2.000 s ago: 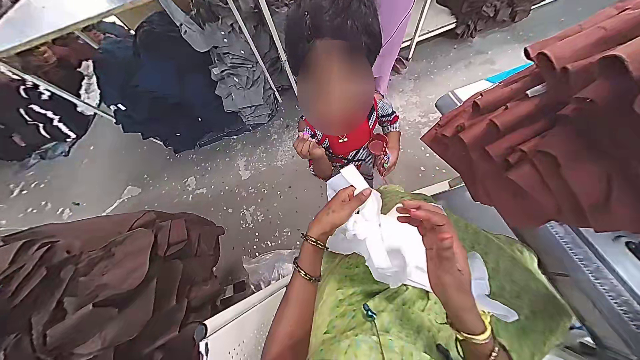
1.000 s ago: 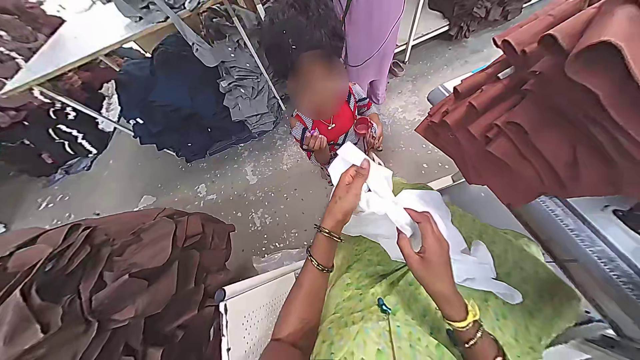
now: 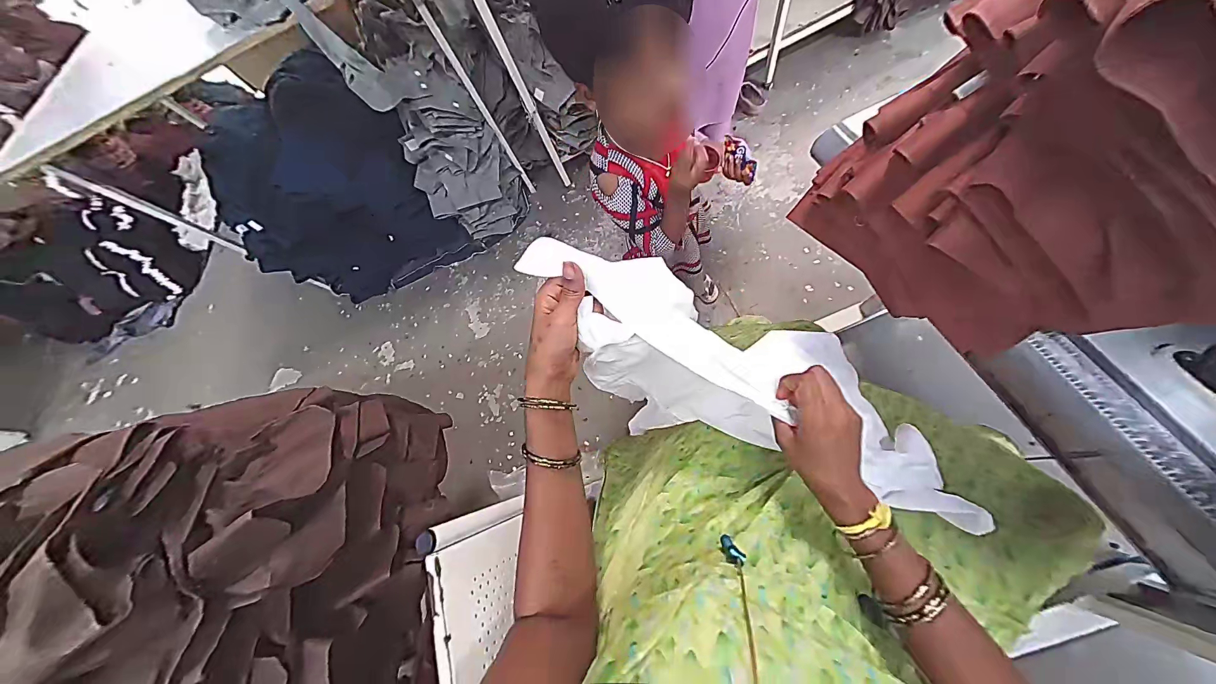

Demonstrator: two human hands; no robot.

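A white cloth piece (image 3: 684, 356), with a long folded band along it, is stretched between my hands above my lap. My left hand (image 3: 559, 328) grips its upper left end, thumb on top. Lower and to the right, my right hand (image 3: 819, 427) pinches the band's other end. Loose parts of the cloth hang past my right hand onto the green patterned fabric (image 3: 703, 503) over my lap. A thin cord with a blue-green tip (image 3: 731, 549) lies on that fabric.
A small person (image 3: 655, 190) stands just ahead, holding a small wrapper. Brown cloth pieces (image 3: 237, 532) are heaped at lower left, reddish-brown ones (image 3: 1007, 180) at upper right beside a metal machine part (image 3: 1130, 427). Dark blue fabric (image 3: 332, 180) hangs behind at left.
My hands have moved apart and the white cloth is now spread between them. The small person has turned sideways and raised a hand toward the face.
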